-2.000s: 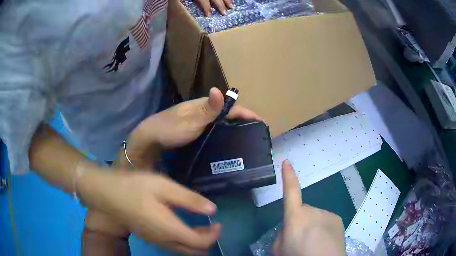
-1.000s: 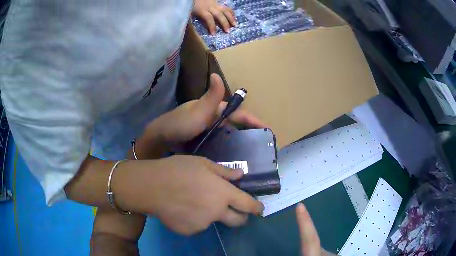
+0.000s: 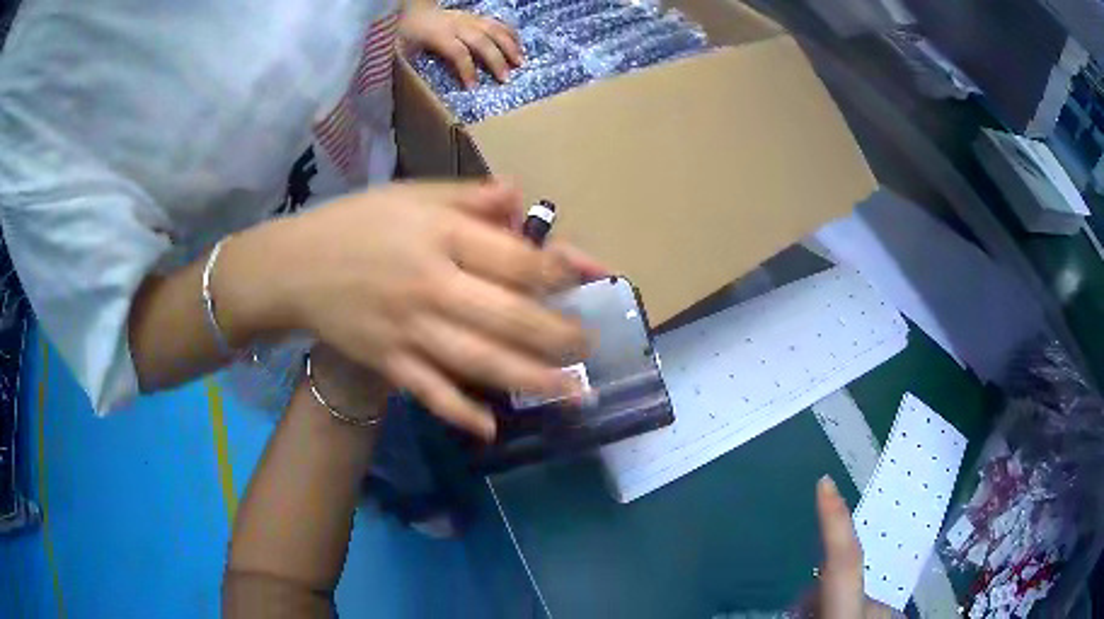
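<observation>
My left hand (image 3: 580,259) holds a flat black device (image 3: 624,345) with a white label; the hand is mostly hidden behind another person's blurred hand (image 3: 448,296), which passes over the device. A short black cable end with a white tip (image 3: 540,219) sticks up beside my fingers. My right hand (image 3: 839,556) is at the bottom edge, mostly cut off, with one finger extended upward; whether it holds anything is hidden. White dotted pad sheets (image 3: 757,375) lie behind the device. A smaller dotted sheet (image 3: 906,498) lies near my right finger.
A cardboard carton (image 3: 678,169) with bubble-wrapped items stands behind the device; another hand (image 3: 466,46) rests on them. A person in a white shirt (image 3: 157,133) stands close at left. A clear bag of red-wired pieces (image 3: 1011,532) lies right on the green bench (image 3: 678,544).
The other person's hand has lifted from the device's lower side to over its face. My right hand has moved right and mostly out of the picture. My left hand still holds the device.
</observation>
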